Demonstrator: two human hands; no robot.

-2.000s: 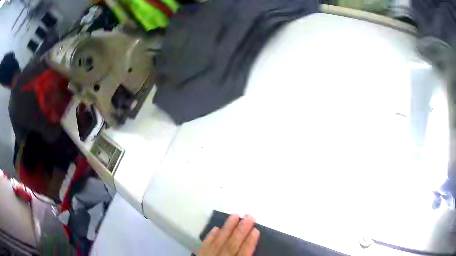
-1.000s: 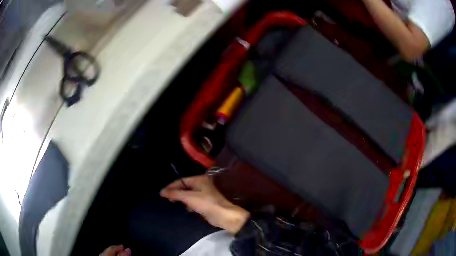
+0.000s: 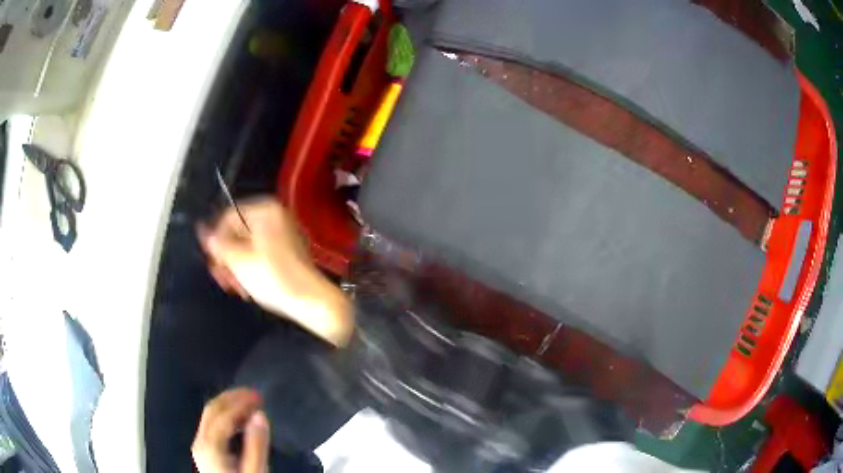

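Note:
My right hand (image 3: 277, 268) is over my lap beside the table edge, blurred, with a thin pointed metal tool (image 3: 231, 197) sticking up from its fingers. The tool's other end is hidden in the hand. My left hand (image 3: 229, 432) is at the bottom edge, partly cut off, its fingers curled and apart with nothing seen in them. Two stacks of dark grey cut pieces, a nearer one (image 3: 555, 203) and a farther one (image 3: 647, 83), lie in a red plastic basket (image 3: 809, 231).
The white table (image 3: 120, 231) curves along the left, with dark-handled scissors (image 3: 65, 189) and a dark grey cloth piece (image 3: 81, 388) on it. A yellow and pink object (image 3: 379, 118) and a green thing (image 3: 399, 51) are in the basket's near corner.
The view has swung from the tabletop to the basket. Since one second ago, my right hand appears further left and up with the thin tool, and more of my left hand shows.

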